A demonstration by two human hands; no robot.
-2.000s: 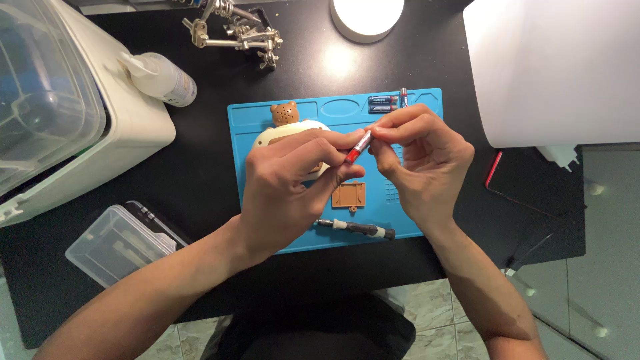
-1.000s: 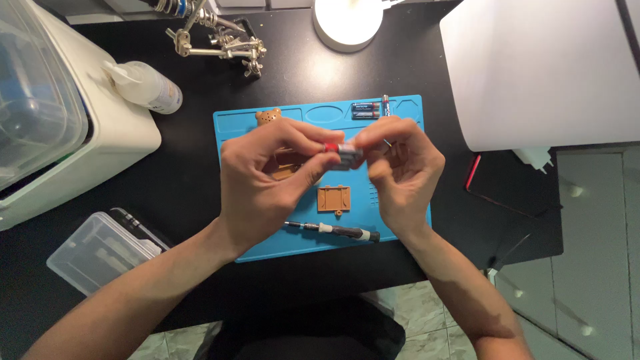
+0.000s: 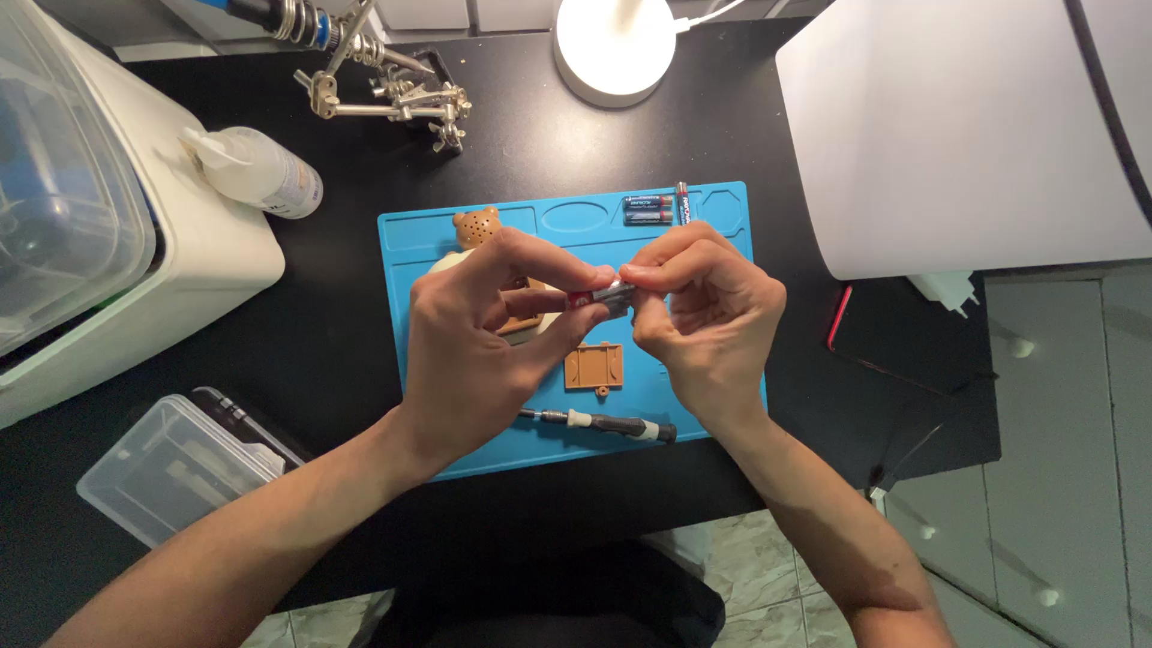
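My left hand holds a small pack of red and silver batteries between thumb and fingers, above a blue silicone work mat. The fingertips of my right hand pinch the pack's right end. Partly hidden behind my left hand lies a cream toy body with a brown bear head full of small holes. An orange-brown battery cover lies below the batteries, with a black and white screwdriver beneath it. Several dark batteries rest at the mat's top right.
A helping-hands stand, a white round lamp base and a white spray bottle stand behind. At left are a white bin and a clear plastic case. Glasses with red temples and a white sheet lie at right.
The batteries have been turned in my fingers, from slanted two seconds ago to nearly level. My right fingertips remain at their end. The things on the mat have not plainly moved.
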